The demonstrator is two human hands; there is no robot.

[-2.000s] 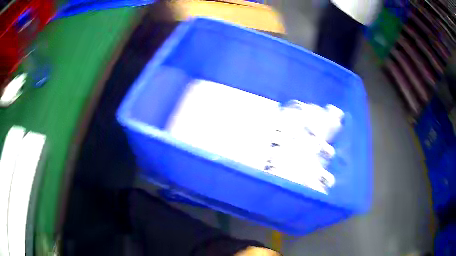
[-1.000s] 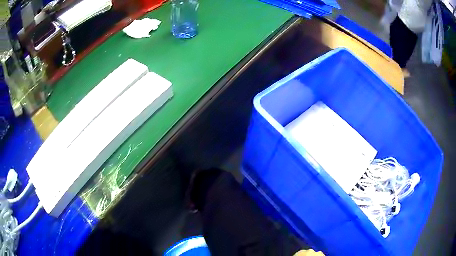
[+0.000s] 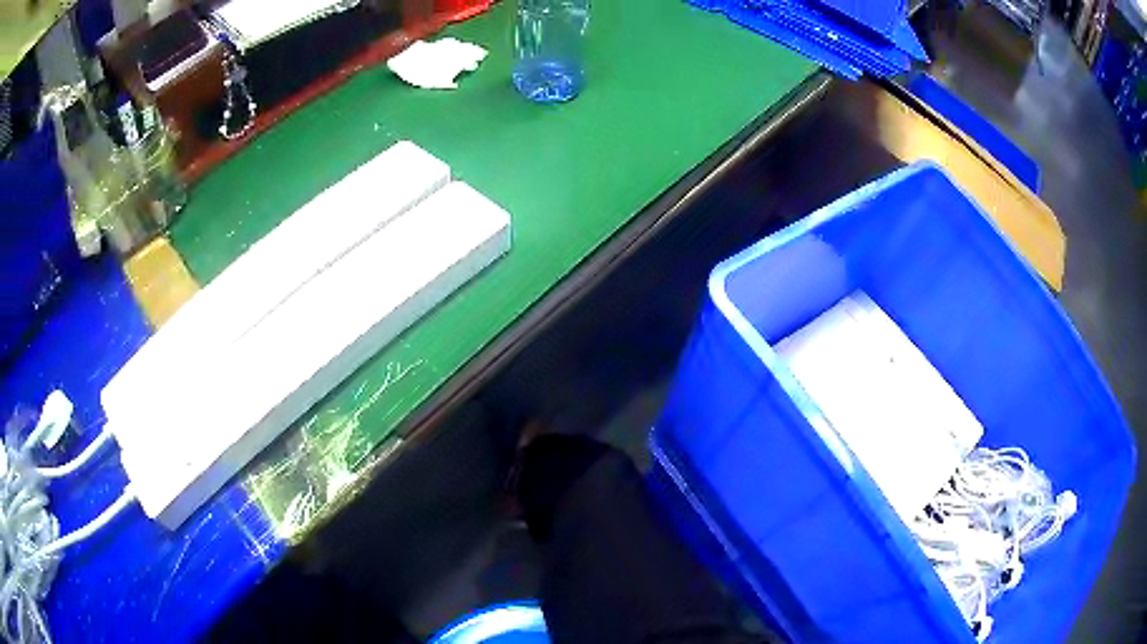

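Observation:
Two long white bars (image 3: 315, 321) lie side by side on the bench, across the green matting and the blue sheeting. White cords (image 3: 91, 526) come from their near ends and lie coiled at the left edge, with a white plug (image 3: 50, 420) by them. A blue tote (image 3: 805, 444) stands at the right of the bench. It holds white bars (image 3: 877, 400) and bundled white cords (image 3: 994, 520). Neither of my hands is in view.
A clear bottle (image 3: 548, 57) and a crumpled white piece (image 3: 437, 62) are on the green mat (image 3: 629, 101). Blue sheets (image 3: 843, 32) lie at the bench's far end, with cardboard (image 3: 975, 176) behind the tote. Clear tape (image 3: 308, 484) is on the bench edge. A blue round rim (image 3: 497, 624) shows below.
The view has swung from the tote to the bench, then shifted slightly so things sit further right. A bit of hand at the bottom edge is gone. The bars lie unchanged.

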